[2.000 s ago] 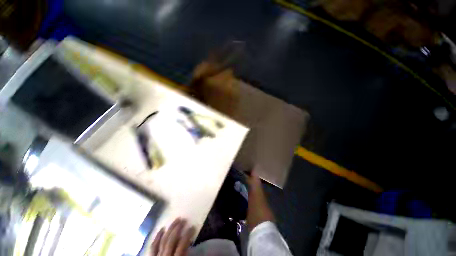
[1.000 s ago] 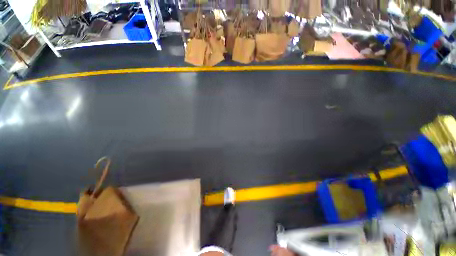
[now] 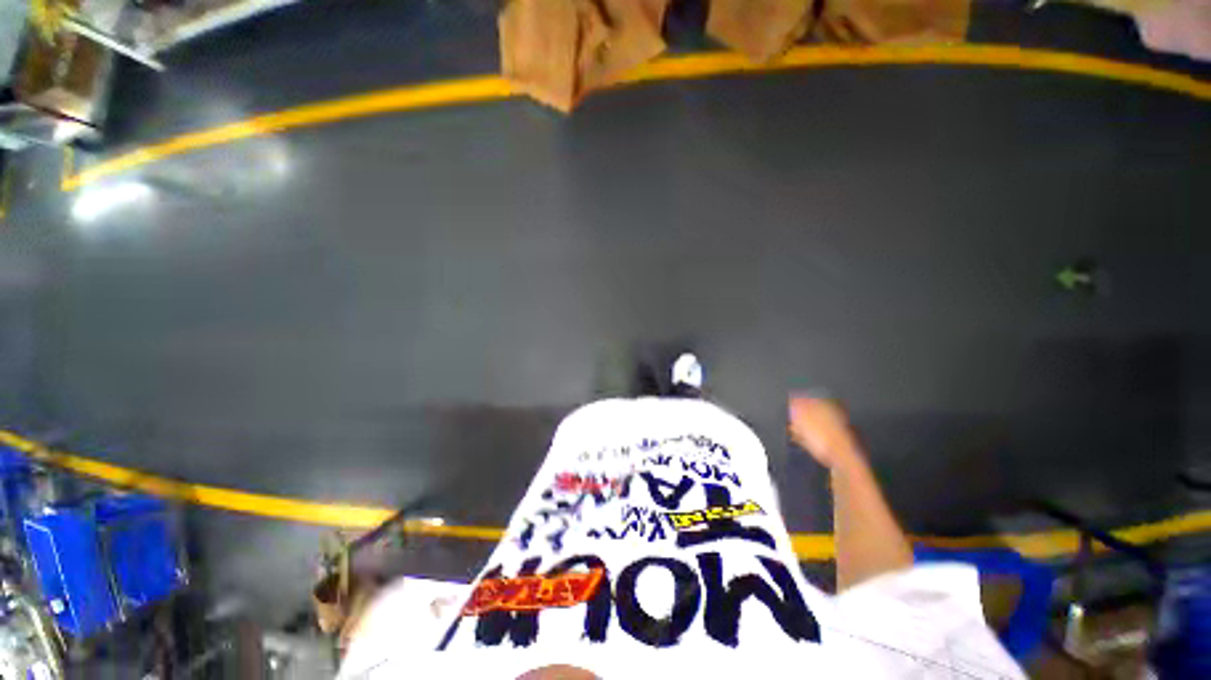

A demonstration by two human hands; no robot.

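Observation:
No work piece shows in my right hand, which is small and blurred over the dark floor, to the right of my white printed shirt. I cannot tell how its fingers are set. My left hand cannot be made out. A small brown piece with a loop, perhaps a bag, shows beside my left sleeve at the bottom left, partly cut off from view by the sleeve. Brown bags stand or hang along the top edge.
Dark grey floor with curved yellow lines lies around me. Blue crates are at the lower left. Another blue container is at the lower right. A rack with a brown box is at the upper left.
The view has swung down and away from the table. The brown bag and pale board at the lower left have left the picture. My shirt and right forearm now show.

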